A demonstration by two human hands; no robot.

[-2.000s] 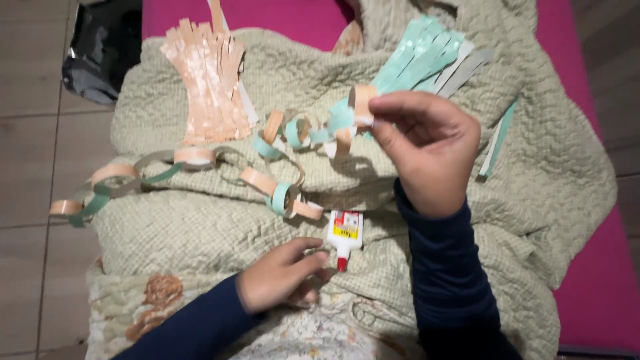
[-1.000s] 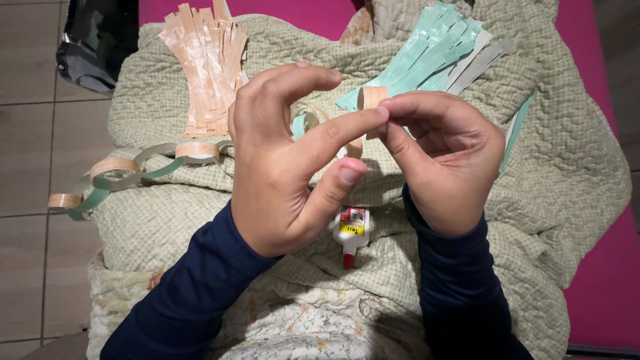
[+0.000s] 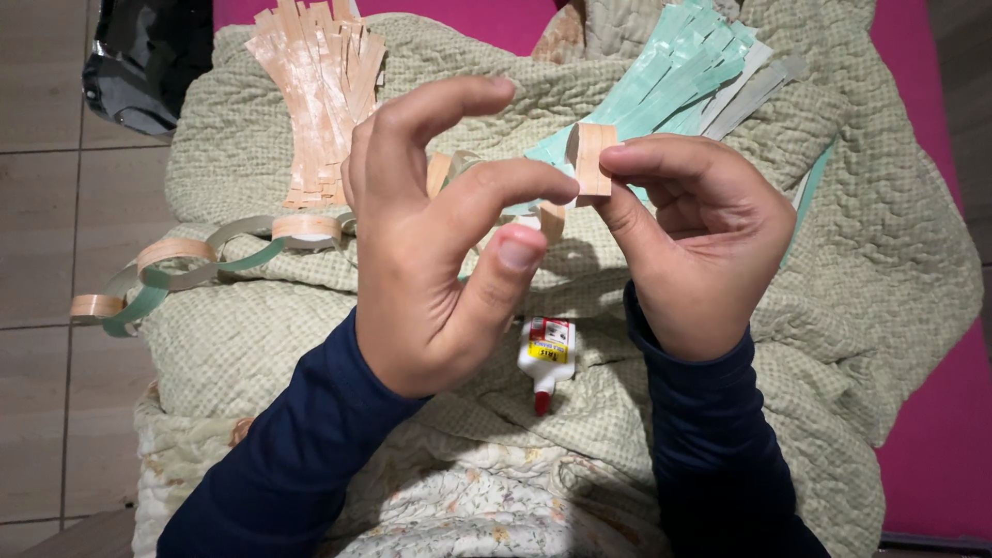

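My right hand pinches a peach paper ring between thumb and forefinger. My left hand is raised beside it with fingers apart; its forefinger tip is at the ring's left edge, and nothing is held in it. A chain of peach and green paper rings lies at the left and passes behind my left hand, which hides part of it. Another peach ring hangs below the pinched one. Under my hands, a white glue bottle with a red cap lies on the quilt, its cap towards me.
Peach paper strips are fanned at the upper left of the pale green quilt, and green strips at the upper right. One green strip lies farther right. A black plastic bag is at the upper left, above the tiled floor.
My left hand has risen from beside the glue bottle to the peach ring. The right hand still pinches the ring, slightly farther right than at first.
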